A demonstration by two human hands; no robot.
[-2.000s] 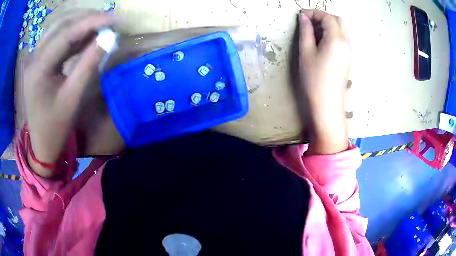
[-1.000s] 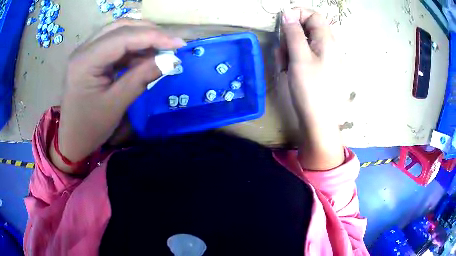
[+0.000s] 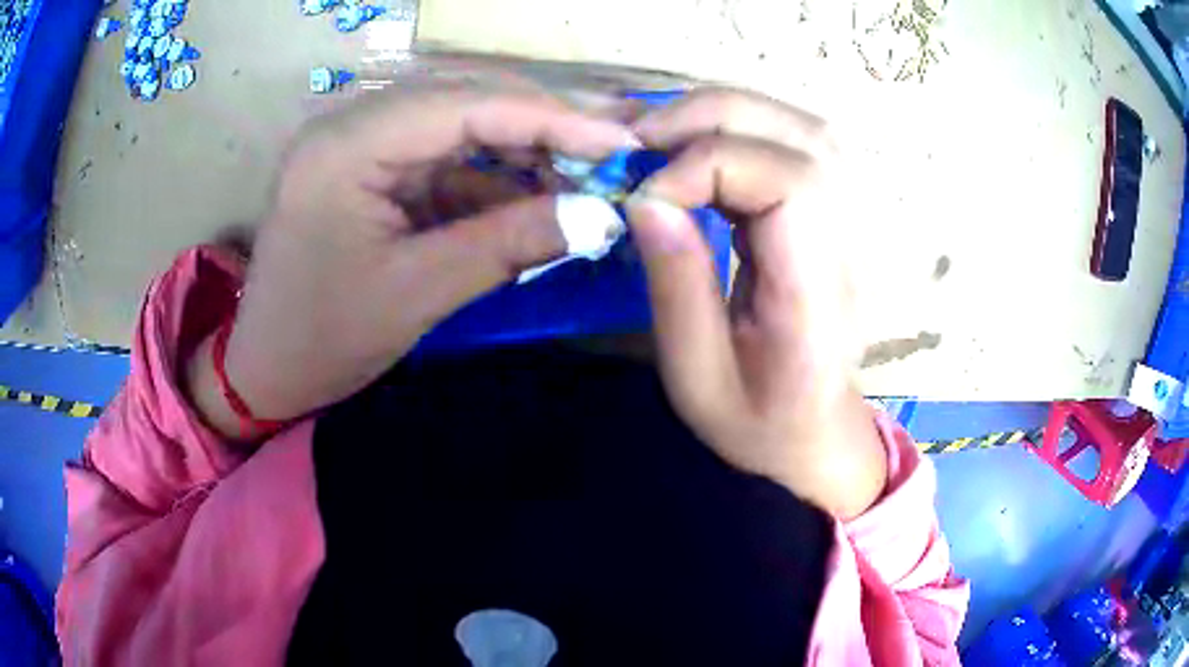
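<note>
My left hand (image 3: pixel 378 235), with white tape on its thumb, is shut on a small blue-and-white component (image 3: pixel 604 170) at the fingertips. My right hand (image 3: pixel 763 261) meets it there, with thumb and forefinger pinched close together at the component's right side. Whether a thin metal pin is between the right fingertips cannot be told; the view is blurred. Both hands are above the blue parts tray (image 3: pixel 548 306) and hide most of it and its contents.
Loose blue-and-white components (image 3: pixel 154 50) lie at the upper left, beside the large blue bin (image 3: pixel 29 156). Thin metal pins (image 3: pixel 902 39) lie scattered at the upper right. A mobile phone (image 3: pixel 1117 189) lies at the far right. A red stool (image 3: pixel 1099 450) stands on the floor beyond.
My left hand has moved right from the upper left with a component. My right hand has moved left from the pins side, and the fingertips of both hands now meet over the tray.
</note>
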